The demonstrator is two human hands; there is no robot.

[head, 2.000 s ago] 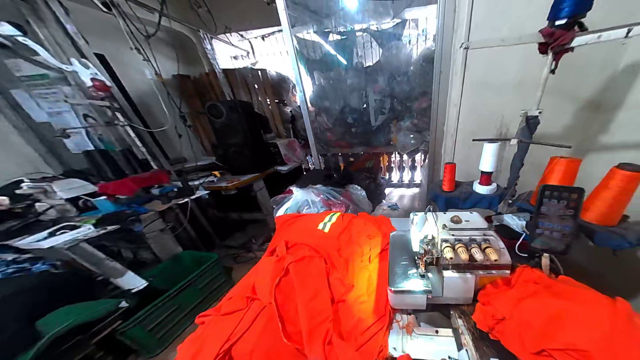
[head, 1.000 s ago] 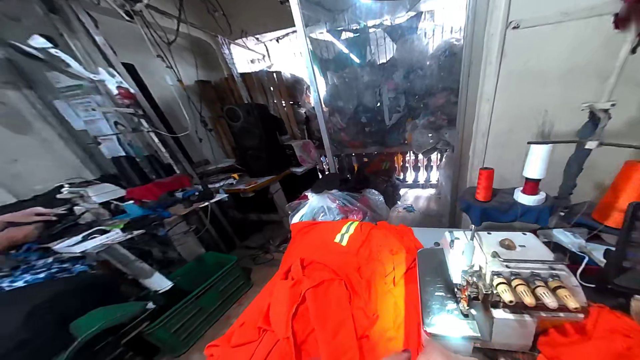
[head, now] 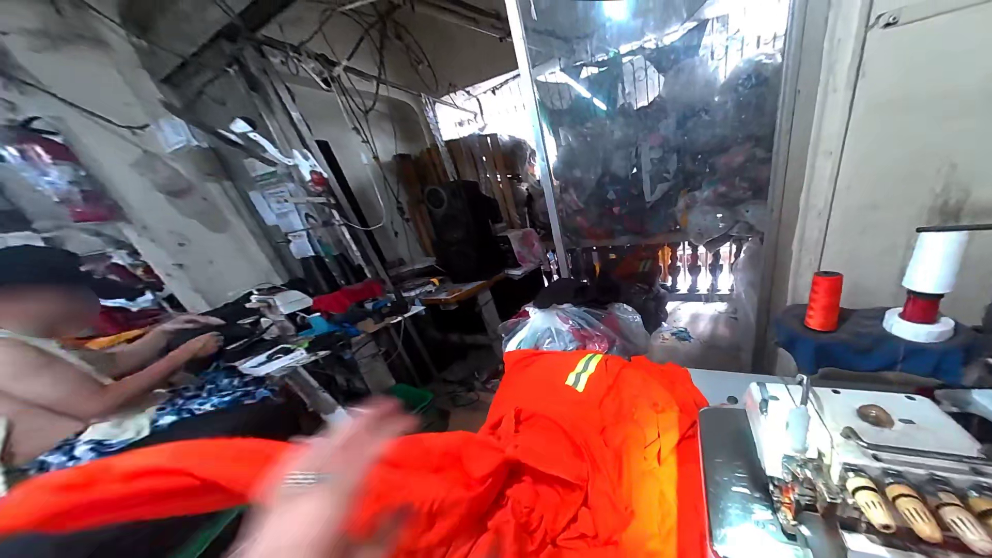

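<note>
My left hand (head: 333,473), blurred by motion, reaches over orange fabric (head: 550,434) at the lower left of the head view. Its fingers point up and to the right; whether they grip the cloth cannot be told. The fabric bears a yellow and silver reflective strip (head: 583,372) and stretches as a long band to the left edge. My right hand cannot be made out. An overlock sewing machine (head: 868,418), with several tan tension dials, stands to the right of the fabric.
Another person (head: 70,364) sits at the left, both hands at a cluttered worktable. An orange thread cone (head: 824,302) and a white one (head: 934,263) stand behind the machine. Stuffed plastic bags (head: 573,329) lie beyond the fabric. A green crate (head: 415,399) is partly visible on the floor.
The view has swung left, showing more of the other person. My left hand has come into view at the lower left, and orange fabric now stretches to the left edge.
</note>
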